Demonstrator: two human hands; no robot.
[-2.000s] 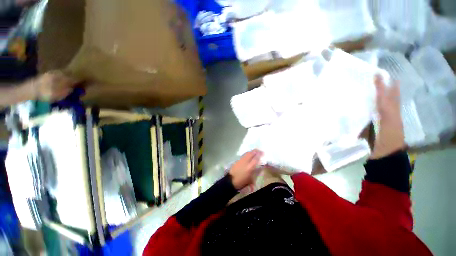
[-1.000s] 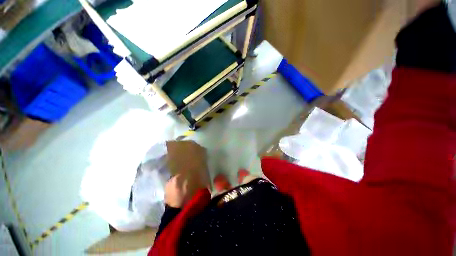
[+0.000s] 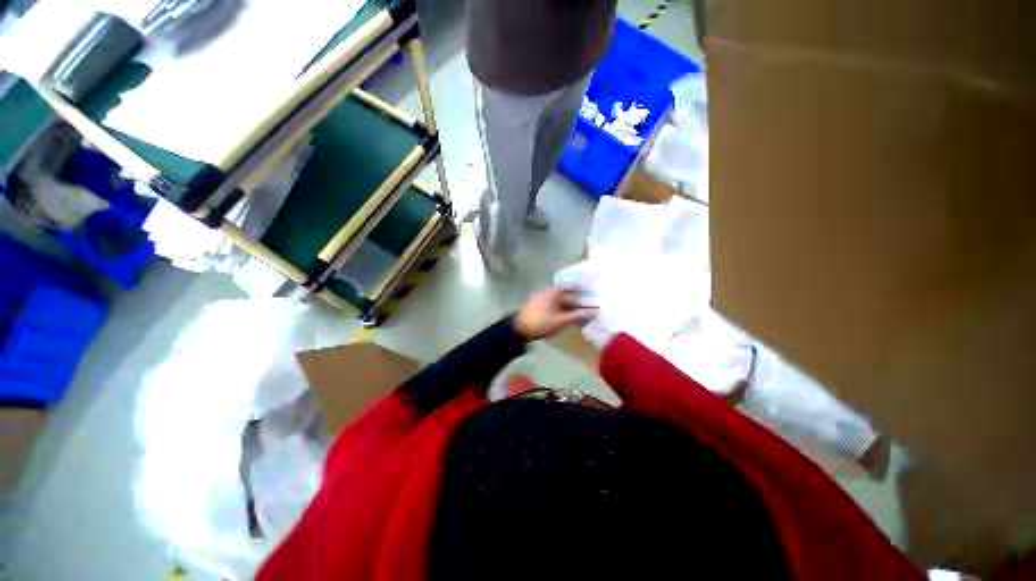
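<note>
Several white air-column bags [image 3: 648, 261] lie heaped in front of me and to the right. My left hand [image 3: 553, 313] is at the near-left edge of this heap, with thumb and fingers pinched on the thin edge of a bag. My right hand is not visible; only the red right sleeve shows, running to the lower right. A large brown carton [image 3: 852, 204] fills the right side, close to the camera, and covers part of the heap.
A trolley [image 3: 381, 187] with green shelves and white sheets stands at upper left. A person's legs [image 3: 517, 148] are beside it. A blue tote [image 3: 608, 159] holds small white pieces. Another pile of white bags [image 3: 205, 420] and a brown flap [image 3: 352, 380] are at lower left. Blue bins [image 3: 51, 318] stand far left.
My left hand has moved from the brown flap at lower left to the bag heap. The right arm is no longer raised at upper right. A person's legs now show beside the trolley.
</note>
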